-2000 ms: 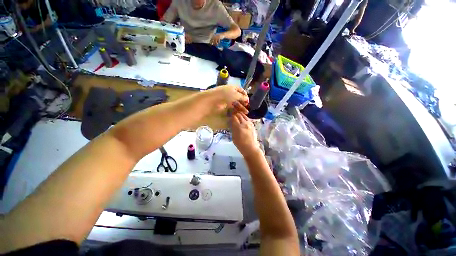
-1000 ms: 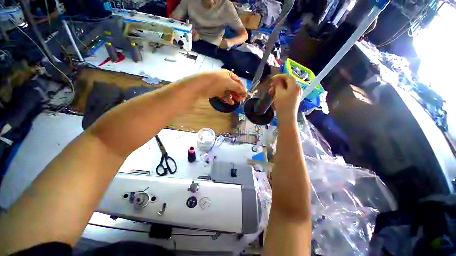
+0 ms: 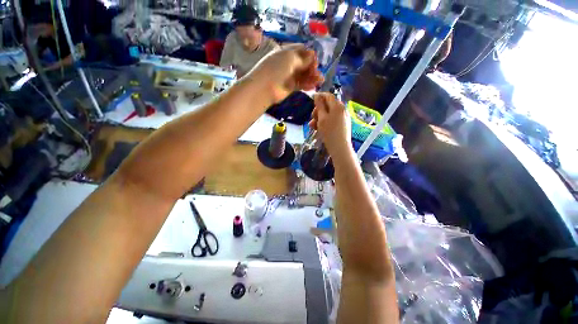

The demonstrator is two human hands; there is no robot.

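Observation:
My left hand is raised above the thread stand, fingers bent and bunched. My right hand is just below and right of it, fingertips together and pointing up. Any thread between the fingers is too thin to see. A dark grey thread cone with a yellow tip stands upright on the left black disc. The right black disc is partly behind my right hand and forearm; what stands on it is mostly hidden.
The sewing machine head is nearest me. Behind it are open black shears, a small pink-topped spool and a clear cup. A slanted pole and clear plastic bags are right. A person sits opposite.
The view has tilted upward. My left hand has risen off the left disc, uncovering the yellow-tipped cone. My right hand has moved left, near my left hand.

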